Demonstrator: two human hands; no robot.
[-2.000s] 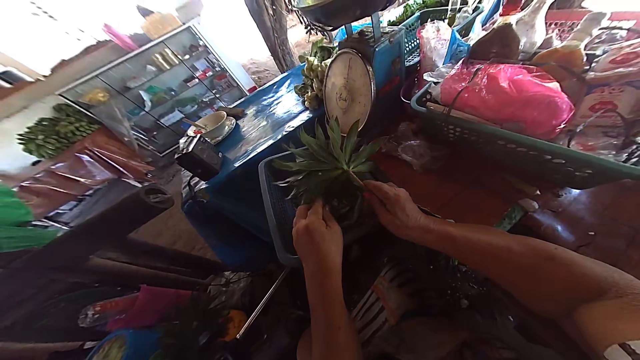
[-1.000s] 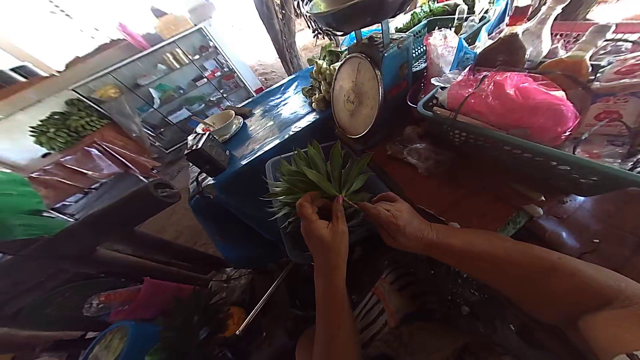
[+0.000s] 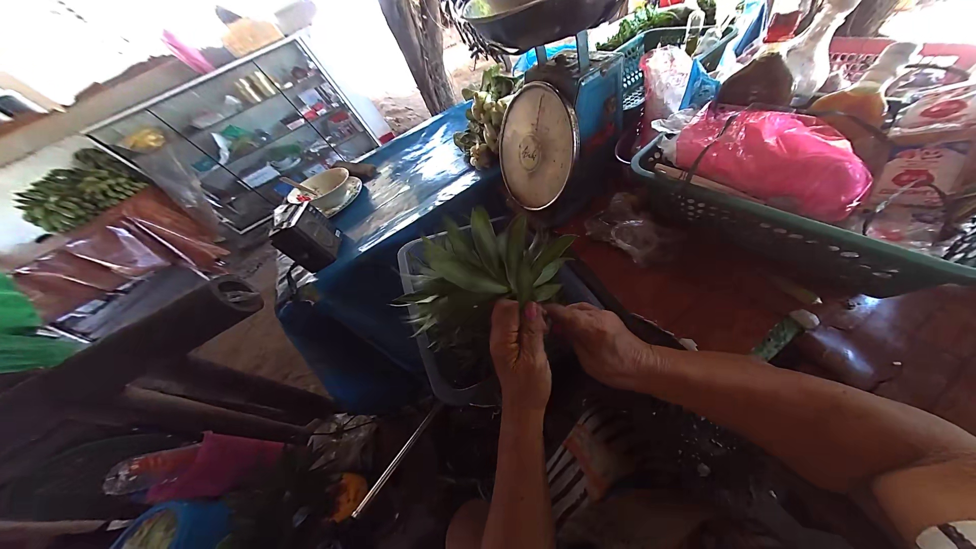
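Observation:
A fanned bunch of long green leaves spreads above a clear plastic tub. My left hand pinches the stem ends of the bunch between thumb and fingers. Close beside it on the right, my right hand has its fingers bent near the same stems; whether it grips anything is hidden. More dark leaves seem to lie inside the tub, in shadow under the bunch.
A dial scale stands behind the tub, beside a blue-covered table bearing a radio and a bowl. A green plastic basket with a pink bag occupies the right. A metal rod slants at lower left.
Two seconds ago my hands were farther apart around the leaves; my right hand has come close beside my left. The leaf bunch now fans upward from my left hand.

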